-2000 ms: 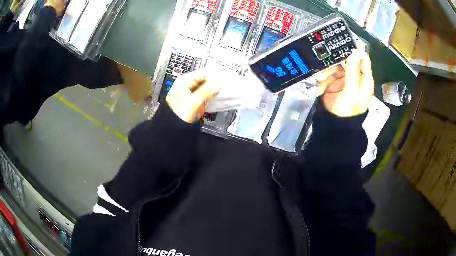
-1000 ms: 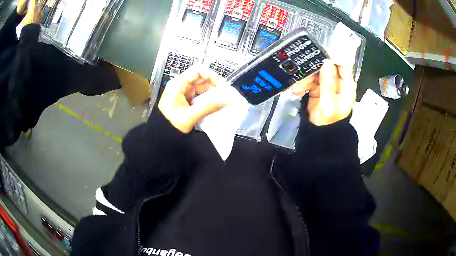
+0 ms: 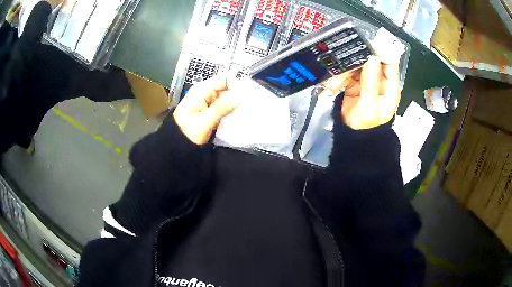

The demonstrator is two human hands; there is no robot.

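My right hand (image 3: 370, 92) holds a black keypad phone (image 3: 311, 59) by its keypad end, tilted, with blue lettering on the screen. My left hand (image 3: 206, 109) holds white phone bags (image 3: 255, 120) at their left edge. The phone's screen end lies at the upper edge of the bags; whether it is inside the opening I cannot tell. Below the hands is a clear blister tray (image 3: 181, 70). Its far row shows bare phones with red keypads (image 3: 268, 12). Its near row shows a bare phone at left and bagged phones (image 3: 321, 137) at right, partly hidden by my hands.
White empty bags (image 3: 414, 132) lie right of the tray, beside a silvery can (image 3: 440, 99). Brown cartons (image 3: 485, 162) stand at right. Another tray (image 3: 90, 28) and a person's dark sleeve (image 3: 33, 61) are at upper left. More trays (image 3: 415, 14) lie at the far edge.
The phone has moved left and down to the bags over two seconds. The bags hung down as a point one second ago and now lie flatter. A white bag end shows beyond my right hand.
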